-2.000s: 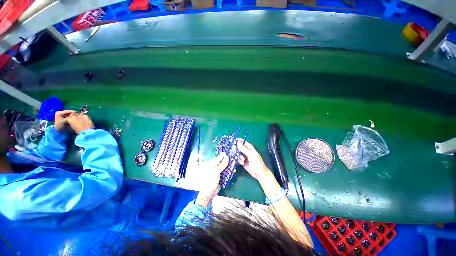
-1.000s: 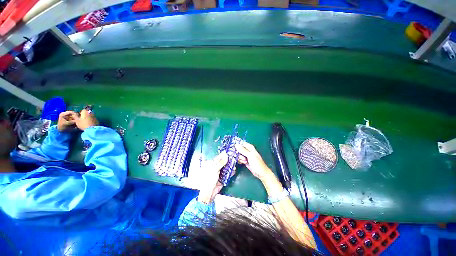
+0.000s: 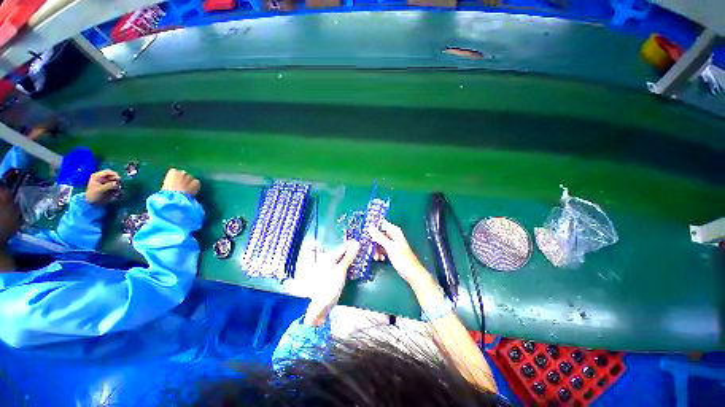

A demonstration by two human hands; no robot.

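Note:
My left hand point(image 3: 337, 274) and my right hand point(image 3: 395, 248) hold a small bundle of silver-and-blue strips point(image 3: 369, 237) between them over the bench. The strips slant up and away from me. Some loose small metal parts point(image 3: 343, 219) lie just beyond my left hand, partly hidden by the bundle. A ribbed stack of strips point(image 3: 277, 230) lies left of my hands. A thin dark rod point(image 3: 315, 225) lies beside the stack. The black electric screwdriver point(image 3: 440, 242) lies right of my right hand with its cord beside it.
Right of the screwdriver are a round screw dish point(image 3: 501, 243) and a clear plastic bag point(image 3: 580, 230). Two round black units point(image 3: 229, 237) lie left of the stack. A red tray point(image 3: 559, 370) sits below the bench edge. A neighbouring worker's blue sleeve point(image 3: 171, 238) is at left. The green conveyor point(image 3: 381, 155) runs beyond.
The strips in my hands stand out more as a slanted row, and my left hand is slightly lower on them. The neighbour's hands have moved apart, one to the right. Another hand shows at far left.

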